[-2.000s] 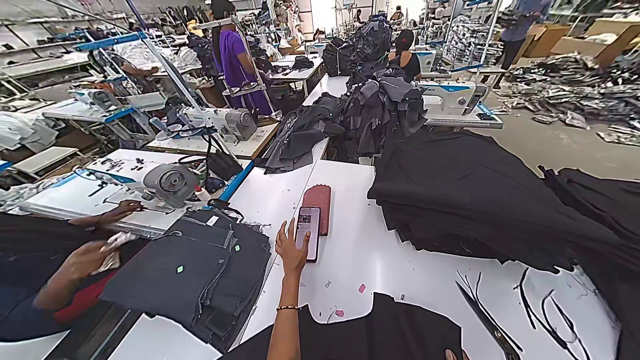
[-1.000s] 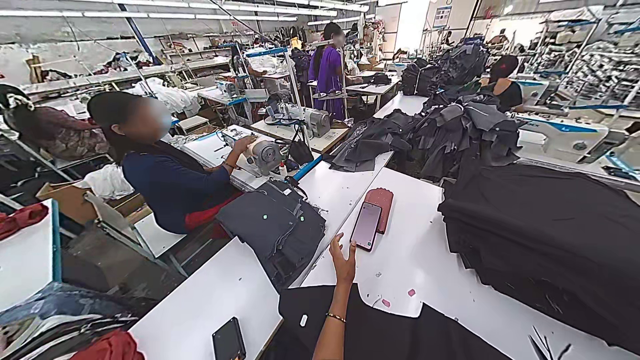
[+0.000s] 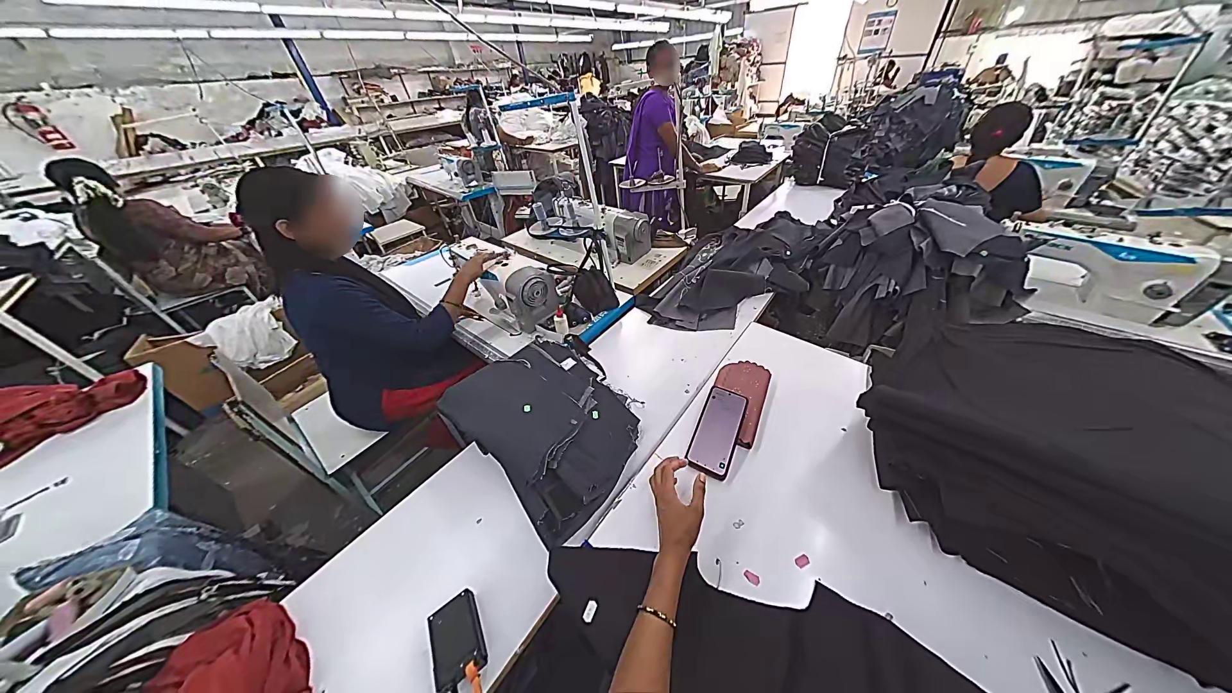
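My left hand (image 3: 679,505) is at the lower left corner of a smartphone (image 3: 717,433), thumb and fingers apart, holding nothing; whether a fingertip touches the phone I cannot tell. The phone lies face up, partly over a red scalloped-edge case (image 3: 754,385), on the white table (image 3: 808,481). Below my wrist, black cloth (image 3: 760,626) is spread along the near edge, a small white piece (image 3: 589,611) on it. My right hand is out of view.
A large black cloth stack (image 3: 1049,433) stands right, a dark stack of cut pieces (image 3: 549,414) left. Another phone (image 3: 457,635) with an orange cable lies lower left. A co-worker (image 3: 361,327) sits at a sewing machine (image 3: 525,294). Dark scraps (image 3: 905,250) are heaped beyond.
The view has swung left. My left hand, over the phone two seconds ago, has drawn back to its lower left corner. The phone's screen looks plainer than before.
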